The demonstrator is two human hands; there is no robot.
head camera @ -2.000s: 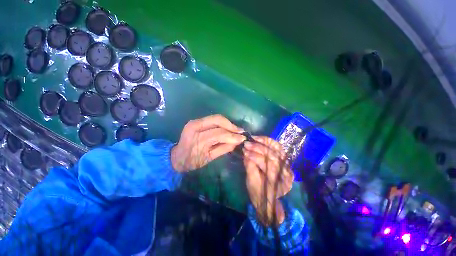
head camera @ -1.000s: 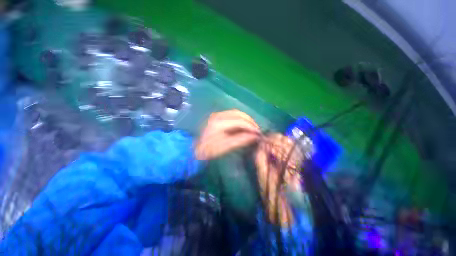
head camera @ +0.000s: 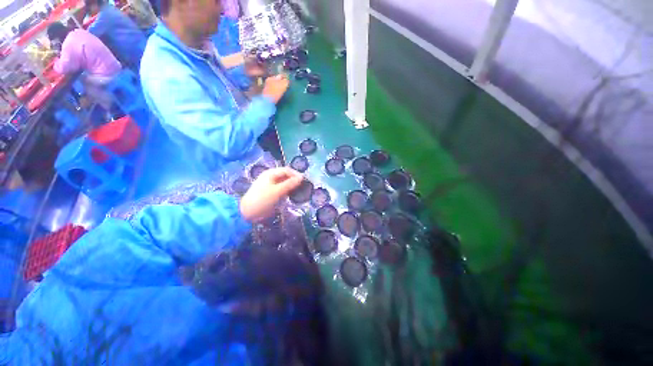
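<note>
My left hand (head camera: 271, 193) reaches out in its blue sleeve to the bench edge. Its thumb and fingers are close together at the rim of a round black housing (head camera: 302, 191); I cannot tell whether they grip it. Many more black housings (head camera: 348, 224) lie flat and spread over the green bench, several with shiny clear film (head camera: 360, 294) sticking out around them. My right hand is not in view.
A clear tray (head camera: 175, 187) lies along the bench edge under my left arm. A person in a blue smock (head camera: 193, 100) works further along. A white post (head camera: 356, 64) stands on the bench. Blue stools (head camera: 89, 168) and a red crate (head camera: 54, 251) are at the left.
The view has swung left along the bench. My left hand has moved away from my right hand to the housings. My right hand and the blue bin have left the picture.
</note>
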